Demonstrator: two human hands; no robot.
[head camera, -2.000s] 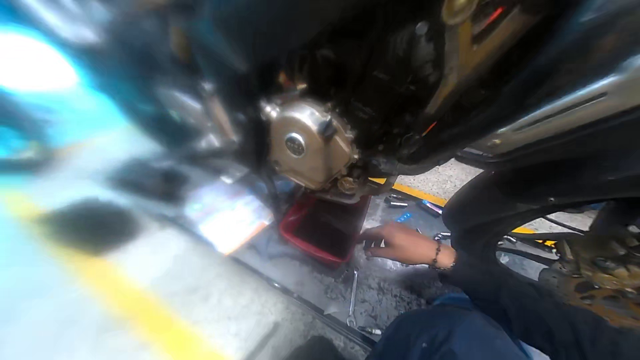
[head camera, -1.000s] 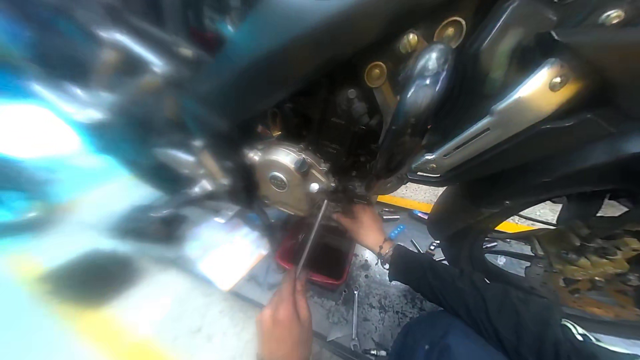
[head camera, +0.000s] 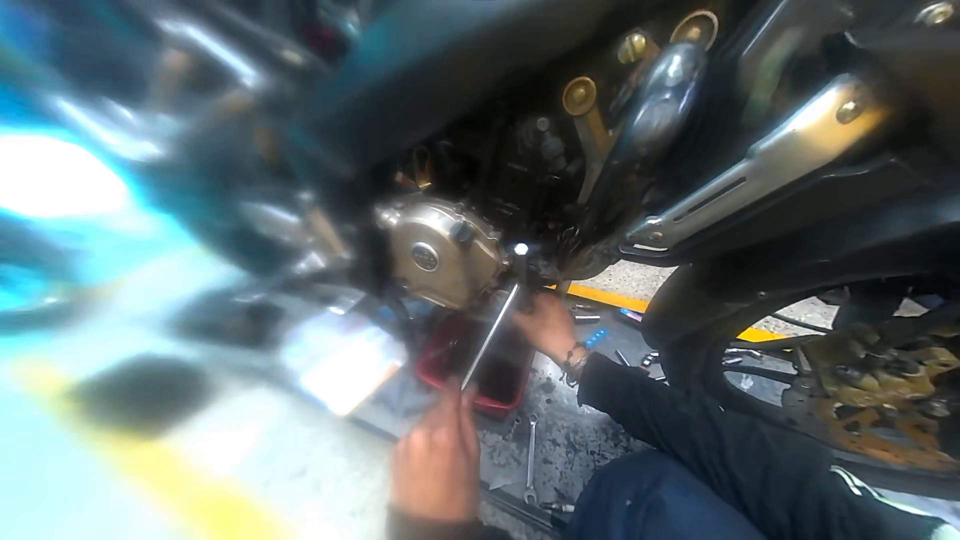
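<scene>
My left hand (head camera: 435, 457) grips the lower end of a long metal wrench or ratchet (head camera: 491, 334), which slants up to a shiny head beside the round engine cover (head camera: 446, 255) of a motorcycle. My right hand (head camera: 547, 326), with a bracelet at the wrist, reaches under the engine just below the tool's head. Its fingertips are hidden in shadow, so what they touch cannot be told. Beneath both hands lies a red plastic tray (head camera: 499, 407) with a dark inside.
A combination wrench (head camera: 532, 457) lies on the dark, stained mat (head camera: 577, 435). Sockets, small tools and a blue strip (head camera: 596, 339) are scattered right of my right hand. The rear wheel and exhaust (head camera: 660, 97) stand at the right. A bright sheet (head camera: 341, 360) lies at left.
My right hand has moved from beside the red tray up to the engine's underside. My left hand has come into view with the long tool. The view has shifted.
</scene>
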